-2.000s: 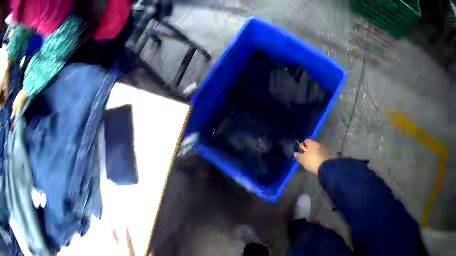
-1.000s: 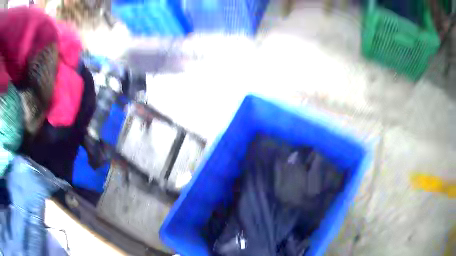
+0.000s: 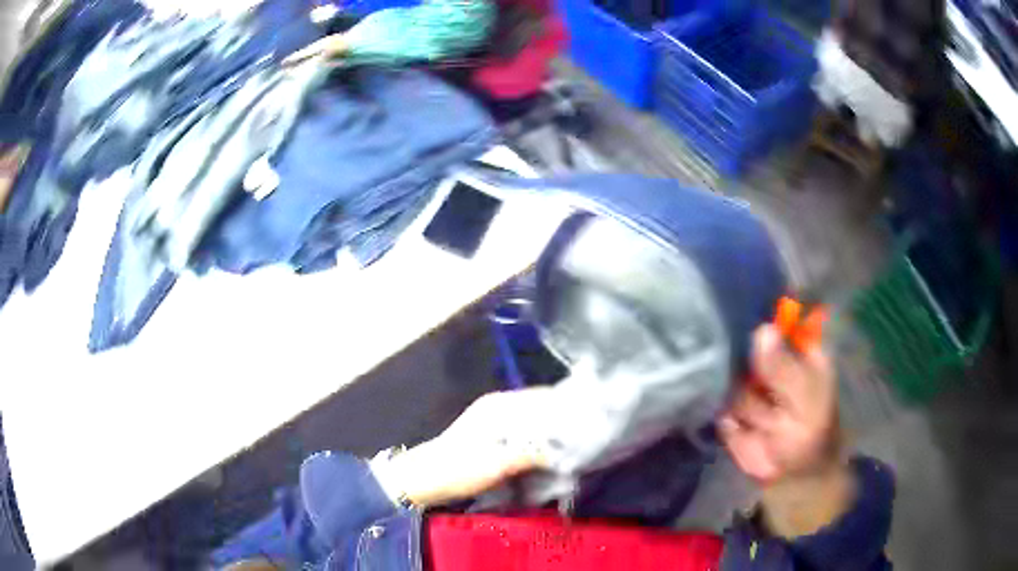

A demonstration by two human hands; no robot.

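A denim garment (image 3: 636, 301) is lifted in front of me, its pale grey inside facing me and its dark blue side along the top and right. My left hand (image 3: 491, 446) holds its lower left part; the fingertips are blurred and partly hidden in the cloth. My right hand (image 3: 787, 407) is at its right edge, fingers bent against the cloth. The orange handle of the thread snips (image 3: 800, 323) sticks up at my right fingers; the blades do not show.
A white-topped table (image 3: 223, 390) runs along the left, with a denim pile (image 3: 357, 156) and a black phone (image 3: 462, 218) on it. Another person's green sleeve (image 3: 419, 34) reaches over the pile. Blue crates (image 3: 731, 84) and a green crate (image 3: 921, 318) stand beyond.
The view has swung from the blue crate on the floor back to the table. Both hands have come into view with a denim garment held up between them.
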